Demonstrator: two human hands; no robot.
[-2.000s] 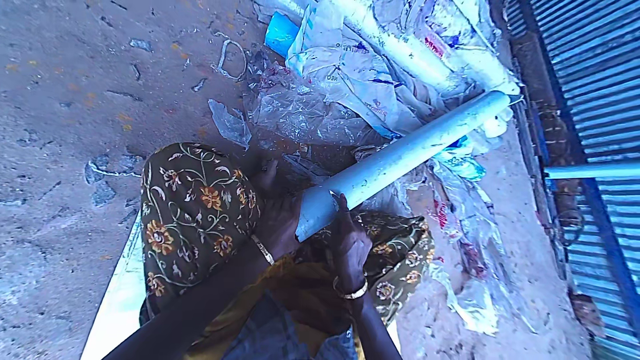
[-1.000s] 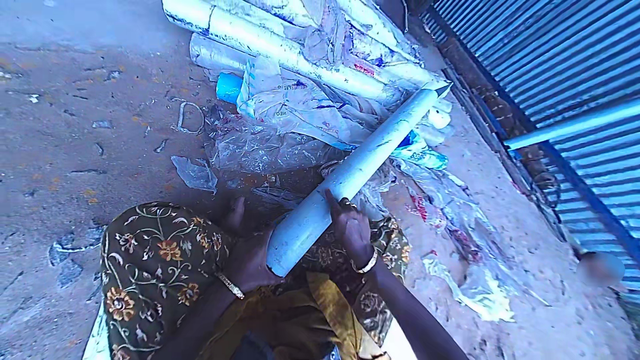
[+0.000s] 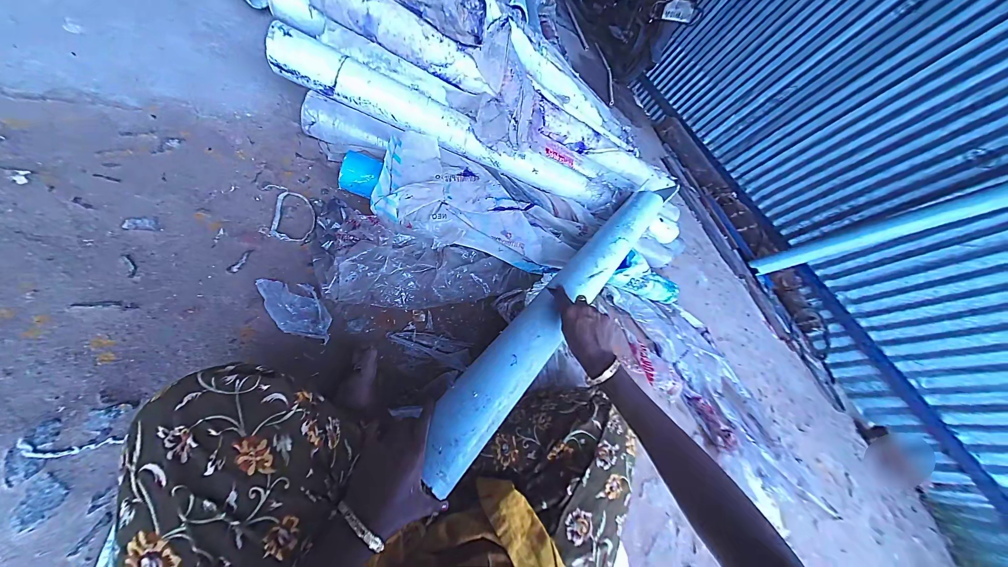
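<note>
A long grey plastic pipe (image 3: 504, 378) slants from my lap up and to the right, its far end over a pile of pipes. My left hand (image 3: 394, 472), with a bangle at the wrist, holds the near end from the left side; its fingers are partly hidden by the pipe and in shade. My right hand (image 3: 587, 331), also with a bangle, grips the pipe near its middle from the right, fingers over the upper surface. Patterned floral cloth (image 3: 244, 465) covers my knees below the pipe.
White pipes (image 3: 409, 102) lie stacked ahead, wrapped in plastic sheeting (image 3: 480, 213). A short bright blue pipe end (image 3: 361, 173) pokes out at the left. Crumpled clear plastic (image 3: 409, 272) and a wire loop (image 3: 291, 214) lie on the dirt floor. A corrugated metal wall (image 3: 866, 102) stands right.
My right hand has moved up along the pipe, away from the near end. My left hand stays at the near end. The view has shifted, showing more of the pipe stack and wall.
</note>
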